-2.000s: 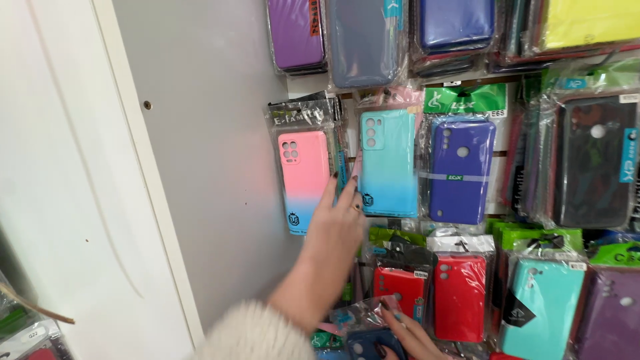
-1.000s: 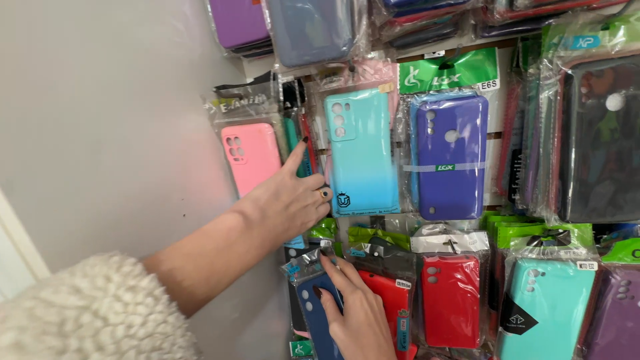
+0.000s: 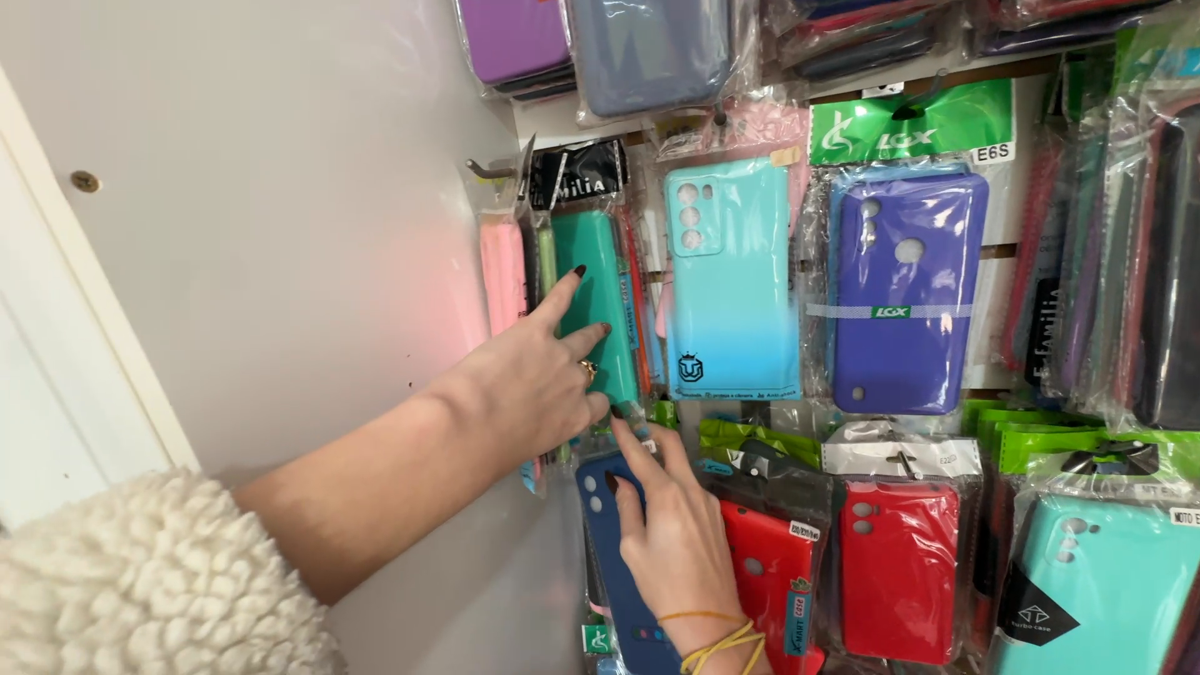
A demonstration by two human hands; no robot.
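Note:
My left hand (image 3: pixel 530 380), its sleeve cream fleece, reaches in from the left with fingers apart on a green phone case (image 3: pixel 592 309) in a clear packet. Left of it, a pink phone case (image 3: pixel 504 272) is turned nearly edge-on. Lower down, my right hand (image 3: pixel 670 525), with yellow bands at the wrist, rests its fingers by the top of a packaged dark blue phone case (image 3: pixel 614 562); whether it grips the packet is unclear. Right of my left hand hangs a turquoise-to-blue phone case (image 3: pixel 736 281), and beyond it a blue-violet phone case (image 3: pixel 905 291).
A grey side panel (image 3: pixel 328 187) with a screw stands at the left. Red phone cases (image 3: pixel 900 572) and a turquoise phone case (image 3: pixel 1097 572) hang in the lower row. Above are a purple case (image 3: pixel 516 37) and a grey-blue case (image 3: pixel 652 47). A metal hook (image 3: pixel 489 171) juts out beside the panel.
The pink case, front-facing earlier, is now turned nearly edge-on at the left, and the green case behind it shows. My right hand has come up into fuller view. The view has moved closer.

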